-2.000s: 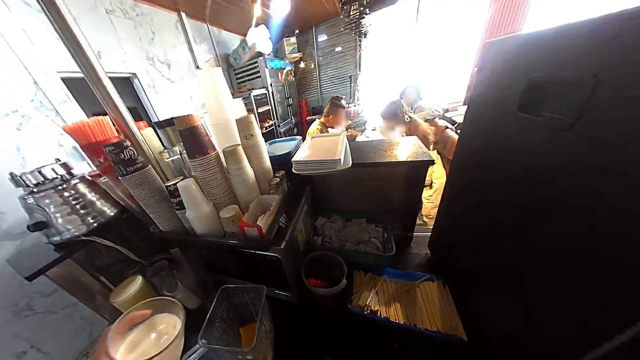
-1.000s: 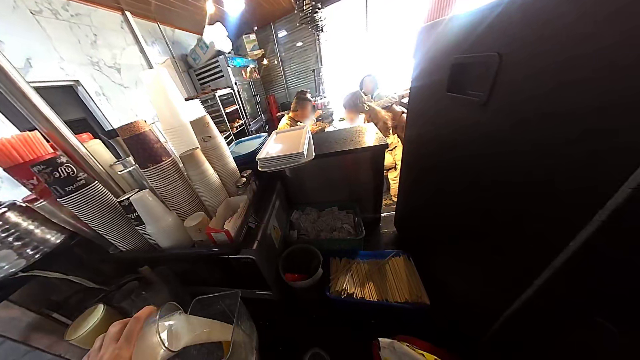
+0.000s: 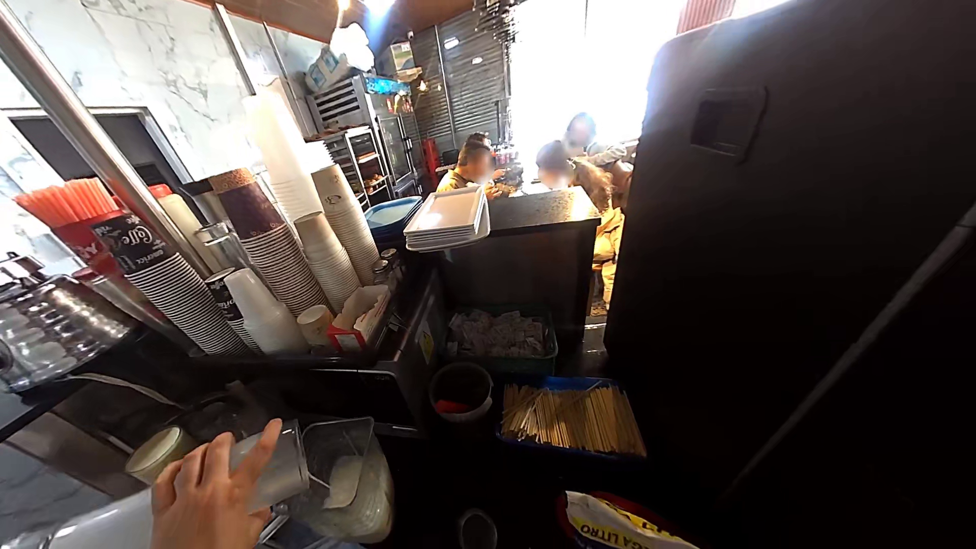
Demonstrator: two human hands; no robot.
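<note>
At the lower left, my left hand (image 3: 210, 492) grips a clear cup (image 3: 278, 469), back of the hand upward. The cup lies tilted on its side, its mouth turned right toward the rim of a square clear plastic pitcher (image 3: 374, 465). Pale liquid or residue shows inside the pitcher. Just behind the hand stands a round container with a pale yellowish top (image 3: 160, 451). My right hand is out of view.
Stacked paper cups (image 3: 286, 267), foam cups (image 3: 263, 316) and red straws (image 3: 69, 202) stand left. Ahead are white trays (image 3: 446, 213), a packet basket (image 3: 499, 335), a bucket (image 3: 461, 393) and wooden sticks (image 3: 572, 419). A dark panel (image 3: 801, 267) fills the right; people sit beyond.
The cup, upright with pale liquid two seconds ago, was tipped over the pitcher one second ago, pouring. It now looks mostly emptied, and more pale liquid shows in the pitcher. The view has swung right.
</note>
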